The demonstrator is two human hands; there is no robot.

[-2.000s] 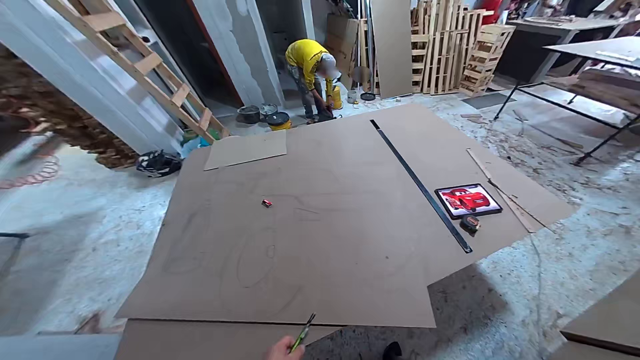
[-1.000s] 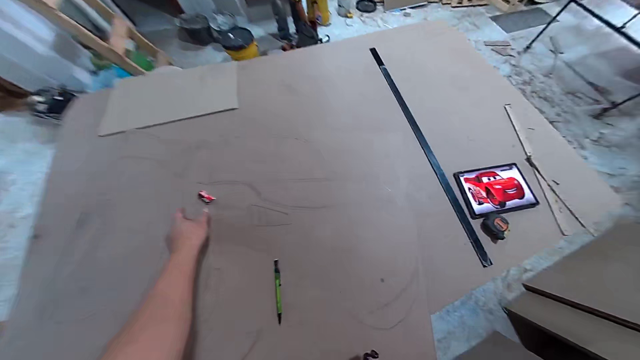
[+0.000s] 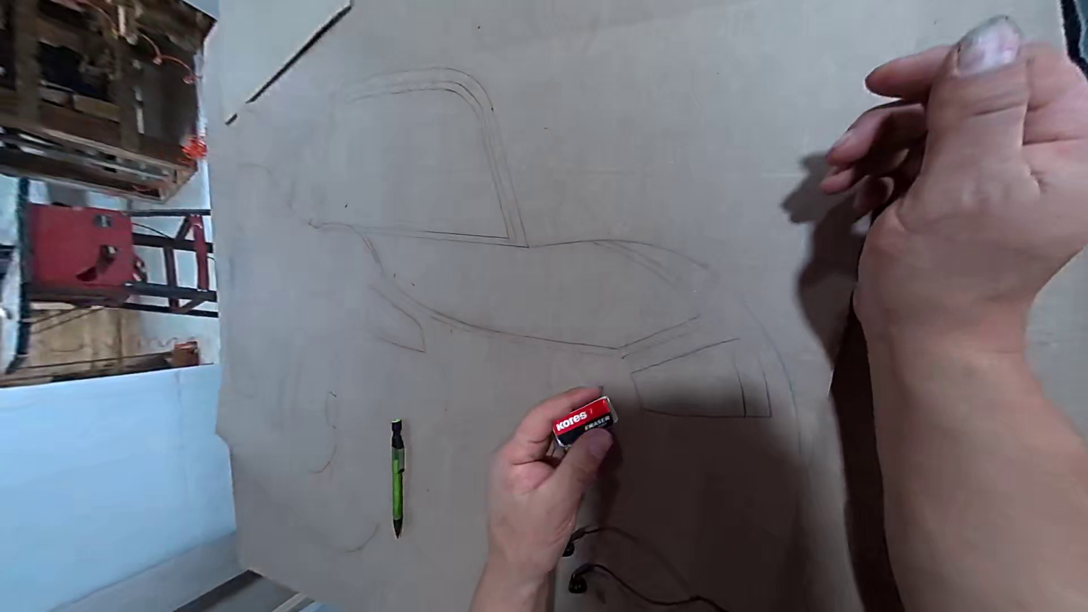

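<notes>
My left hand holds a small Kores eraser in a red and black sleeve between thumb and fingers, above a large brown board. On the board is a pencil drawing of car-like outlines. My right hand is raised over the board's right part, fingers loosely curled; nothing shows in it, though its palm side is partly hidden. A green mechanical pencil lies on the board left of my left hand. Black earphones with a thin cable are just right of my left wrist.
A thin flat panel lies on the board at the upper left. Past the board's left edge are a wooden crate-like structure, a red machine on a metal frame and a pale blue surface. A dark strip shows at the top right corner.
The eraser, which lay on the board with a hand reaching to it, is now in my left hand. My right hand has come into view. The view has turned and moved much closer to the board.
</notes>
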